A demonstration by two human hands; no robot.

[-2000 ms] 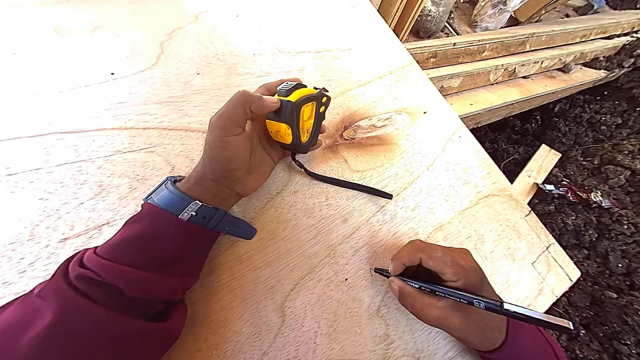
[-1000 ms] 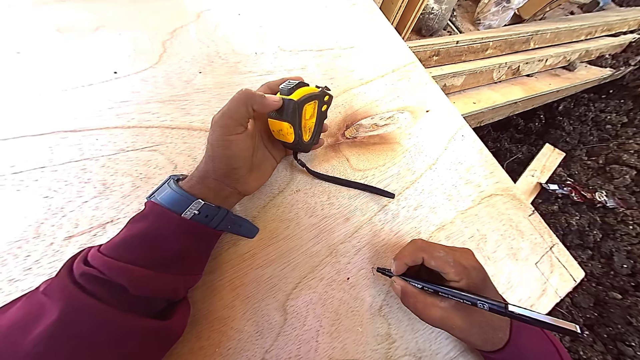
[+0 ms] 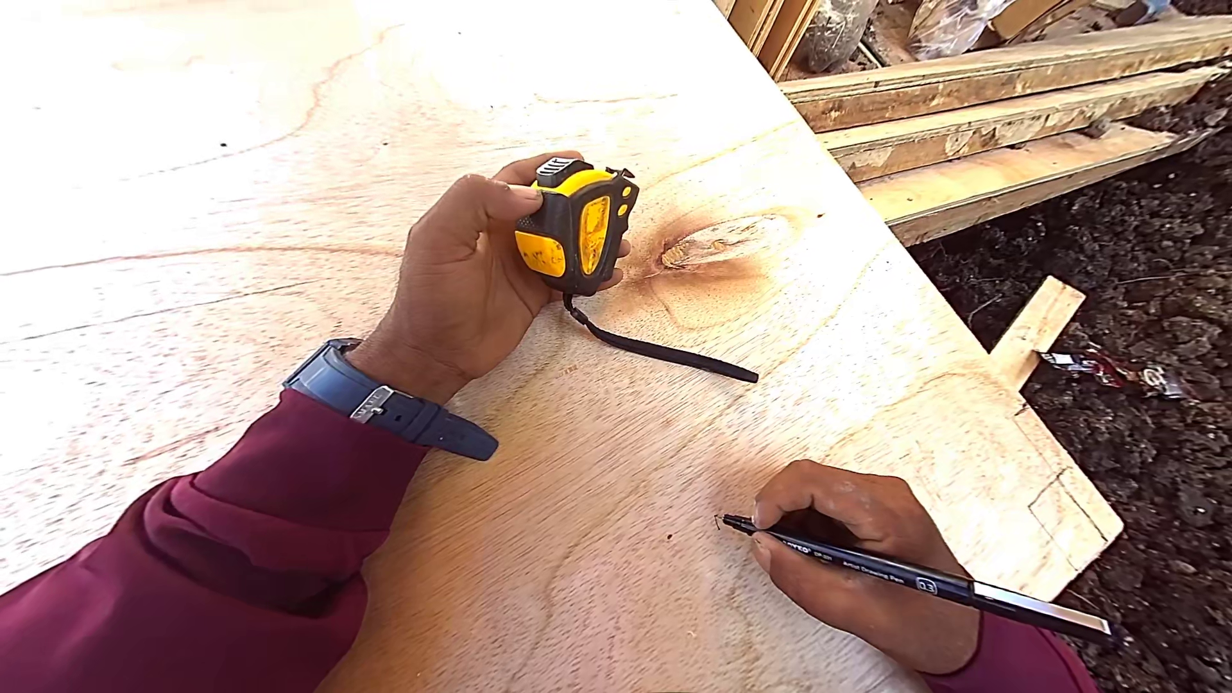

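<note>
My left hand [image 3: 481, 260] grips a yellow and black tape measure [image 3: 577, 226] above a plywood sheet [image 3: 597, 462]; its black wrist strap [image 3: 664, 353] hangs to the right, and no blade shows drawn out. My right hand [image 3: 866, 558] holds a black drawing pen [image 3: 914, 577] between thumb and fingers. The pen's tip is at the plywood surface, beside a small dark mark [image 3: 717, 522]. Drawn lines [image 3: 1059, 496] show near the sheet's right corner. A dark knot [image 3: 722, 245] lies in the grain right of the tape measure.
Stacked wooden boards [image 3: 1001, 106] lie past the sheet's upper right edge, with a clear plastic bag [image 3: 948, 27] behind them. A short wood piece [image 3: 1039, 327] juts from under the right edge. Dark, lumpy soil [image 3: 1155, 443] and a shiny wrapper [image 3: 1116, 372] are beside it.
</note>
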